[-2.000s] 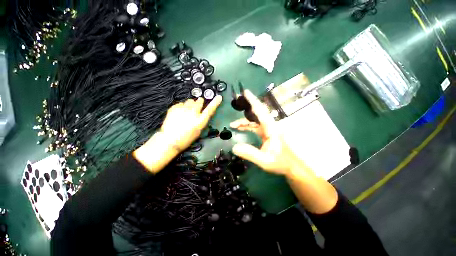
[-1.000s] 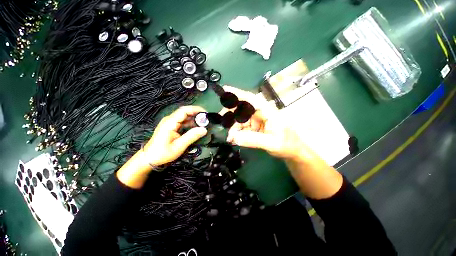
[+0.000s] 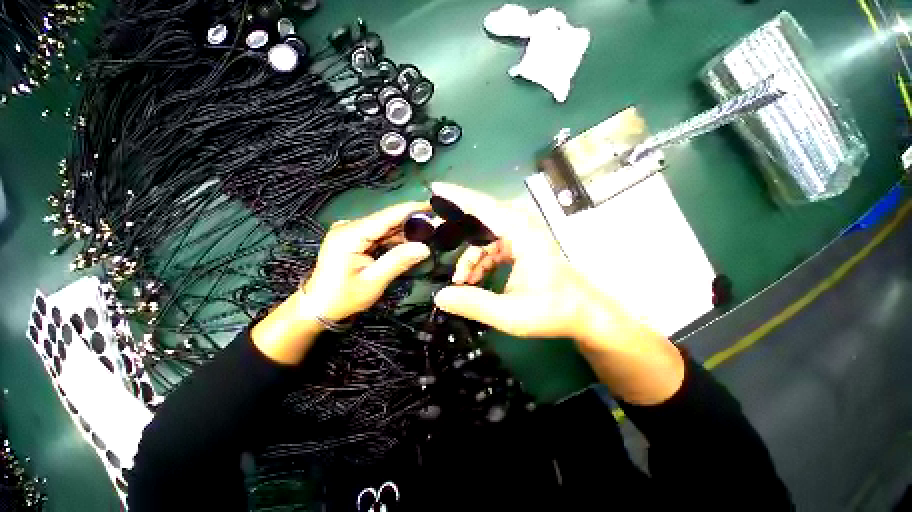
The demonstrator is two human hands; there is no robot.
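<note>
My left hand point(image 3: 355, 268) holds an antenna base point(image 3: 419, 228) between thumb and fingers; its face now looks dark. My right hand point(image 3: 530, 270) is beside it, with several black adhesive pads point(image 3: 447, 236) on its fingertips, against or very near the base. Its thumb is apart from the fingers. More antenna bases with pale round faces point(image 3: 398, 110) lie above my hands, joined to a large bundle of black cables point(image 3: 240, 120). A dark heap of units point(image 3: 460, 370) lies below my hands.
A white sticker sheet with black discs point(image 3: 95, 370) lies at left. At right are a metal block point(image 3: 605, 150) with a silvery rod point(image 3: 710, 112), a white sheet point(image 3: 640, 255) and a clear plastic pack point(image 3: 800, 120). A crumpled white scrap point(image 3: 552, 50) lies above.
My hands have come together from apart. My left hand has taken hold of a base; its face was pale a second ago and is now dark.
</note>
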